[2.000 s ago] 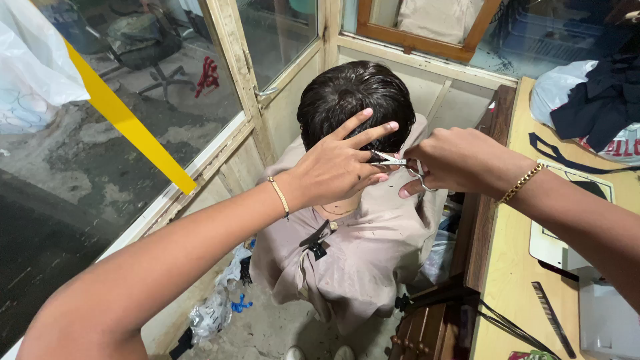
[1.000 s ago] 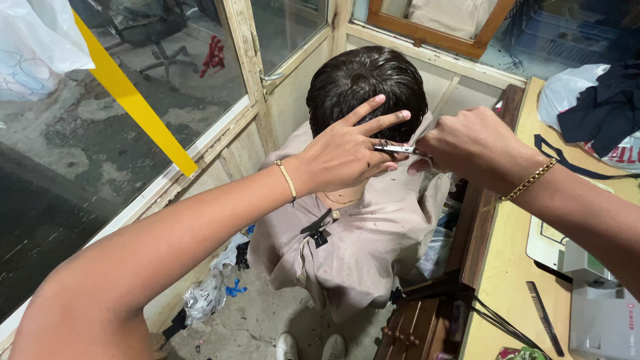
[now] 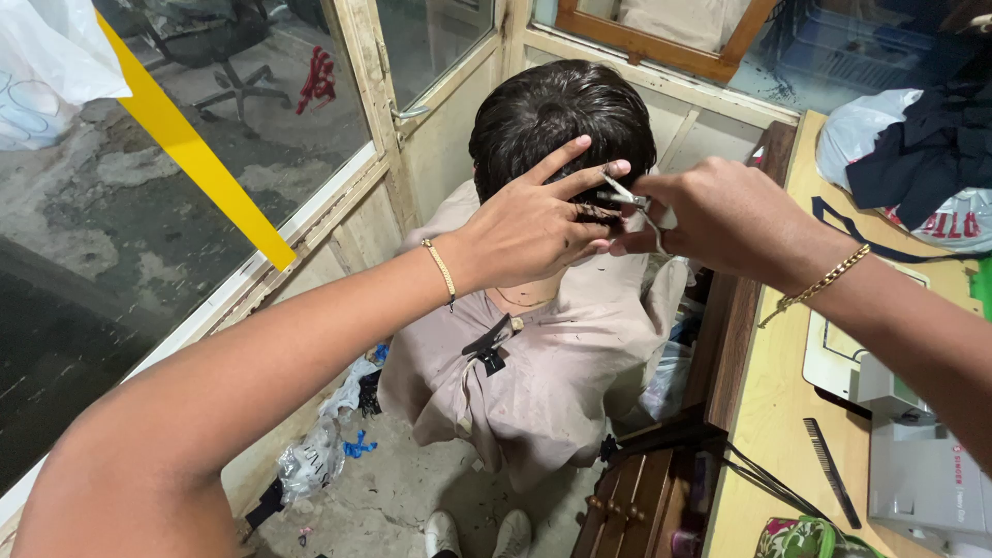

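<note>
A seated person's dark hair (image 3: pixel 562 105) is seen from behind and above. My left hand (image 3: pixel 546 213) lies at the back of that head, a lock of hair pinched between its fingers. My right hand (image 3: pixel 697 213) holds metal haircutting scissors (image 3: pixel 632 200) by the finger loops, their blades parted beside my left fingers. A pale barber cape (image 3: pixel 535 387) with hair clippings covers the person's shoulders, gathered at the nape by a black clip (image 3: pixel 488 353).
At the right, a wooden table (image 3: pixel 763 434) bears a black comb (image 3: pixel 831 473), a grey-white box (image 3: pixel 922 473), dark cloth (image 3: pixel 918 155) and plastic bags. Glazed panels (image 3: pixel 380 101) stand at the left. Crumpled plastic (image 3: pixel 310 461) lies on the floor.
The scissors' blades, lying flat along my left fingers a second ago, are now parted and tilted up. My left hand remains at the back of the head.
</note>
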